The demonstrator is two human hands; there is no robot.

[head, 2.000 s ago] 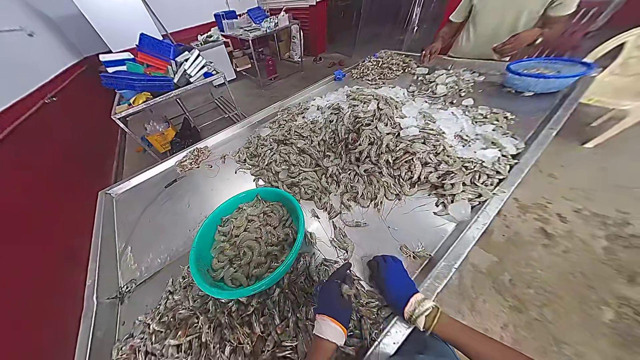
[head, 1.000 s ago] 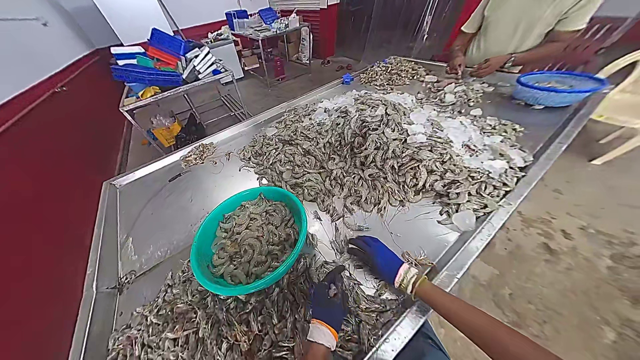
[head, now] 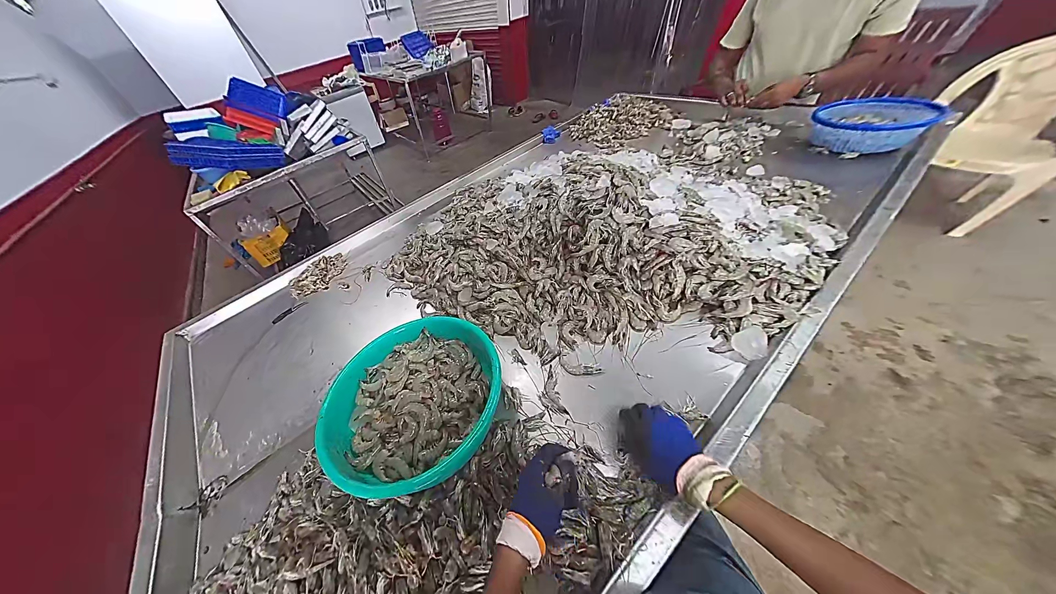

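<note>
My left hand (head: 544, 491), in a dark blue glove with a white and orange cuff, is closed around a shrimp at the near heap of shrimp (head: 388, 536). To its right my right hand (head: 660, 445), gloved in blue, hangs low over the heap's edge by the metal rim; its fingers are blurred, and what they touch is unclear. A green plastic basin (head: 326, 437) of peeled-looking shrimp stands left of my hands. Beyond it lies a large pile of whole shrimp (head: 569, 247) with crushed ice (head: 742, 206) on its far right side.
The steel table's raised rim (head: 792, 363) runs along my right. Across the table are a person's hands (head: 759, 92), a blue basin (head: 879, 124) and a plastic chair (head: 1002, 115). A small shrimp pile (head: 320, 275) and a knife (head: 289, 312) lie left; crates (head: 223, 153) sit on a side table.
My right hand has moved down and back from its reach toward the bare metal a second ago. My left hand stays low at the near heap.
</note>
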